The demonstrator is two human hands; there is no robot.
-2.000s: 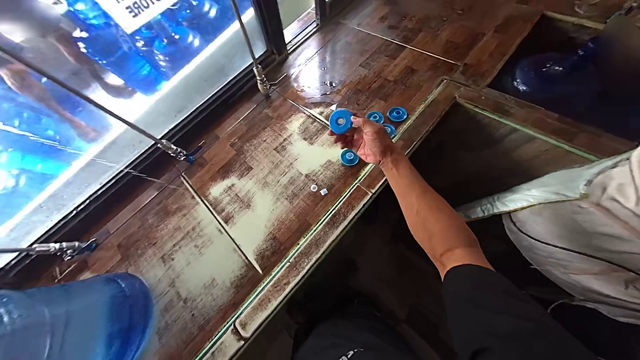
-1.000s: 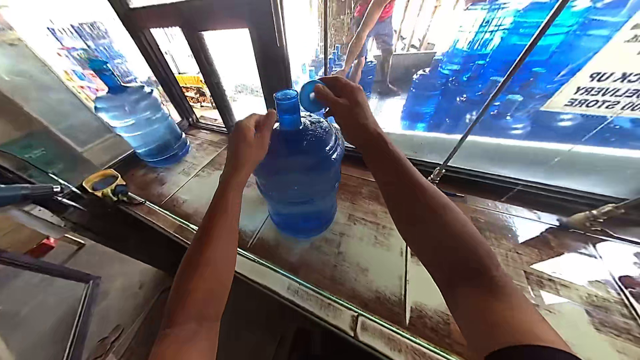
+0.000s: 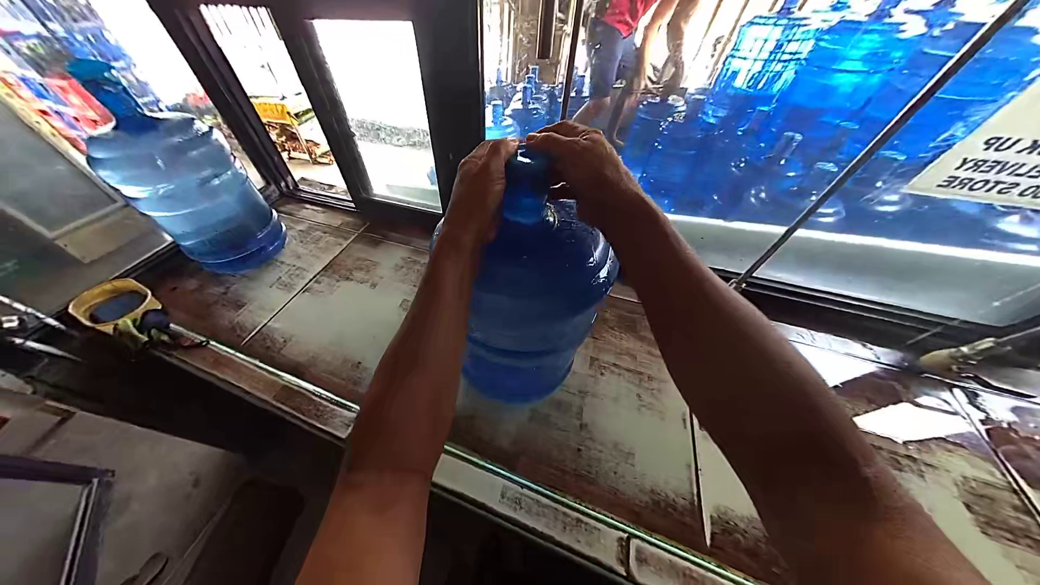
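A large blue plastic water jug (image 3: 528, 301) stands upright on the worn tiled counter. Both of my hands are at its neck (image 3: 526, 191). My left hand (image 3: 481, 183) grips the left side of the mouth, with its fingers curled at the top. My right hand (image 3: 587, 162) wraps over the top from the right, its fingers bent across the rim. The blue cap seen earlier is hidden under my fingers, so how it sits cannot be told.
A second water jug (image 3: 191, 191) stands at the counter's left end. A yellow-handled tool (image 3: 114, 305) lies near the front edge. Behind the glass are many blue jugs (image 3: 756, 106) and a person (image 3: 609, 57). A thin rod (image 3: 877, 150) slants across the glass at right.
The view has swung from the counter with several blue caps to the jug. The right hand has moved the blue cap from beside the mouth onto the jug's top, where both hands now meet.
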